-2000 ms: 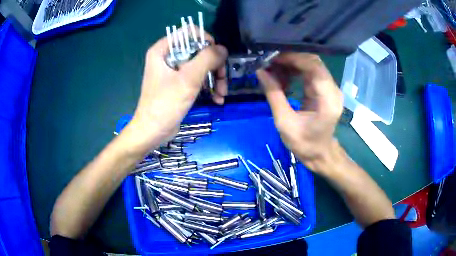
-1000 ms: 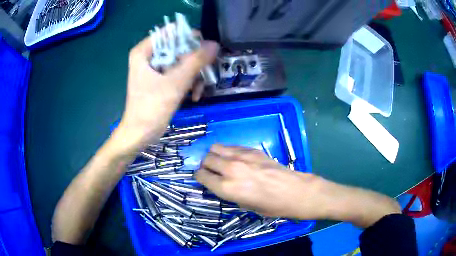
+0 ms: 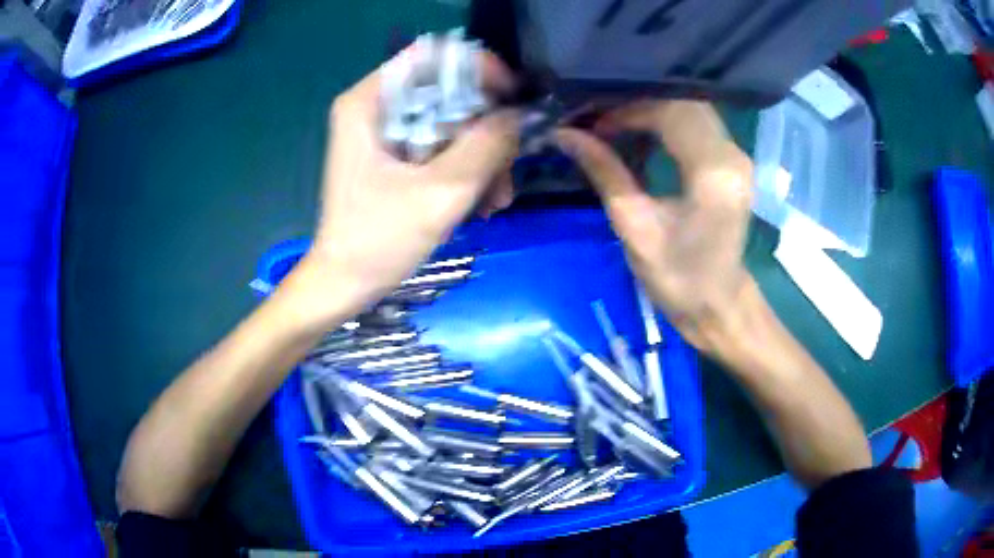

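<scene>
My left hand (image 3: pixel 392 185) is closed around a bunch of silver rod-and-tube parts (image 3: pixel 431 93), blurred, just left of the press. My right hand (image 3: pixel 681 196) is at the press fixture (image 3: pixel 545 169), thumb and index finger close together at its front. Whether a part is between them is hidden by blur. The fixture is mostly covered by both hands and lies under the grey press head (image 3: pixel 676 44). The blue parts tray (image 3: pixel 512 283) in front of the press holds many loose silver parts (image 3: pixel 447 436), pins pointing various ways.
A white tray of thin metal parts (image 3: pixel 142 27) is at the upper left. A long blue bin (image 3: pixel 33 305) runs down the left edge. Right of the press are a clear plastic box (image 3: pixel 817 164) and a white strip (image 3: pixel 828 294). A small blue bin (image 3: pixel 965 273) is far right.
My right hand has moved from the parts in the tray up to the press fixture. My left hand, still holding the bunch, has shifted slightly right, closer to the fixture.
</scene>
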